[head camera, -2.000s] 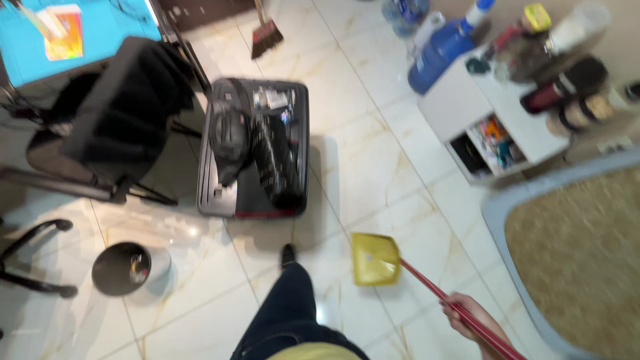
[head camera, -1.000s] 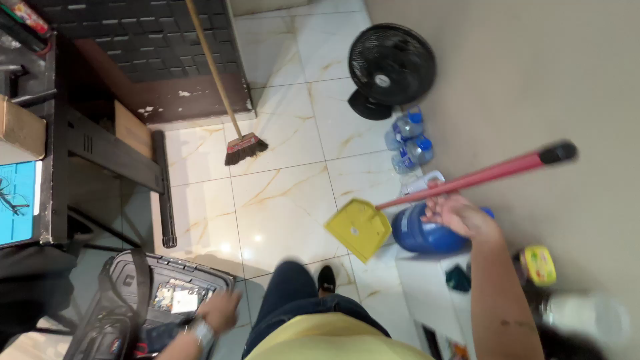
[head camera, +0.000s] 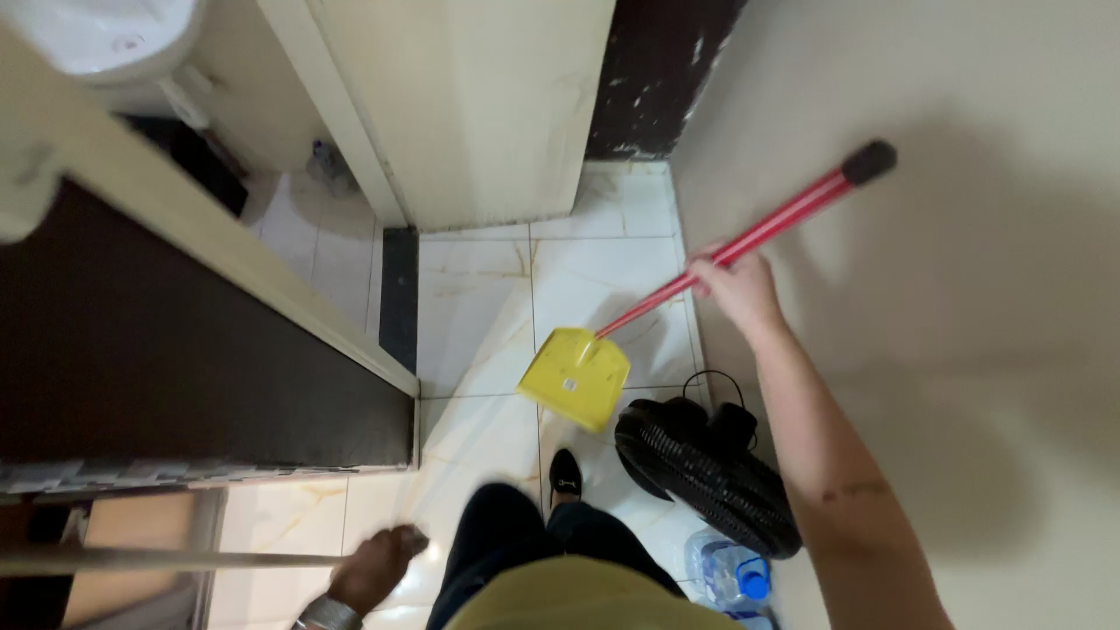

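My right hand is closed around the red handle of a yellow plastic dustpan. The handle slants up to a black end cap near the right wall, and the pan hangs over the floor tiles in front of my feet. At the lower left, my left hand, with a metal band at the wrist, is closed around a pale wooden pole, which looks like the broom's handle. That pole runs out past the left edge, and no broom head can be made out. A small dark, blurred end shows just past my fingers.
A black fan stands by the right wall, with clear plastic bottles behind it. A dark partition is on the left. Past a dark threshold are a white washbasin and a plastic bottle. A pale door panel stands ahead.
The view has moved forward past the fan. My left hand, over the open suitcase a second ago, now grips the pole. The broom stood against the dark panel then. My right hand still holds the dustpan.
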